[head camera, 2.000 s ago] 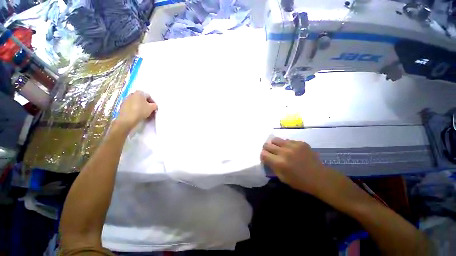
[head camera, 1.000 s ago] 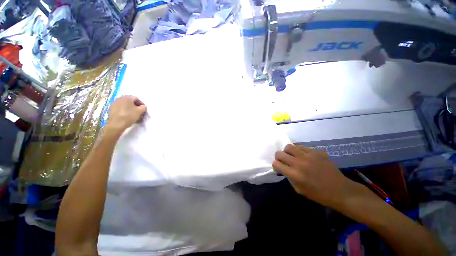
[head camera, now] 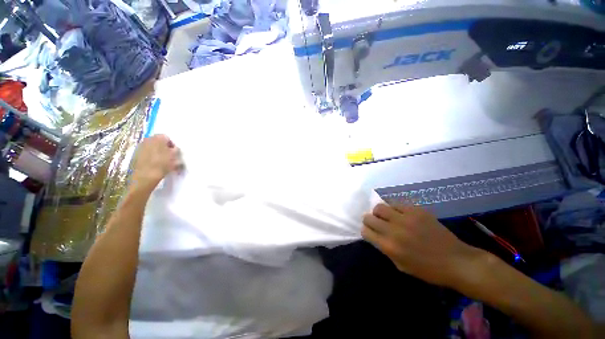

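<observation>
A white cut panel [head camera: 265,179] lies on the machine table left of and below the needle area, with soft creases near the front edge. My left hand [head camera: 158,159] pinches its left side near the table's blue edge. My right hand [head camera: 404,232] pinches its right front corner beside the ruler. The panel's outline partly merges with the bright white beneath it. The sewing machine head [head camera: 398,53] stands behind, its presser foot area [head camera: 326,109] washed out by glare. A yellow patch [head camera: 360,156] shows right of the panel.
A grey ruler [head camera: 477,189] runs along the front edge at right. White layers [head camera: 232,291] hang below the table edge. A plastic-wrapped bundle [head camera: 79,212] lies at left. Blue-grey fabric heaps [head camera: 109,49] are behind it. Black looped handles [head camera: 587,149] lie on grey cloth at right.
The panel's front part has become creased between my hands. My right hand moved right, then stayed at the corner; my left hand shifted slightly left. The camera view has turned, shifting the machine leftward.
</observation>
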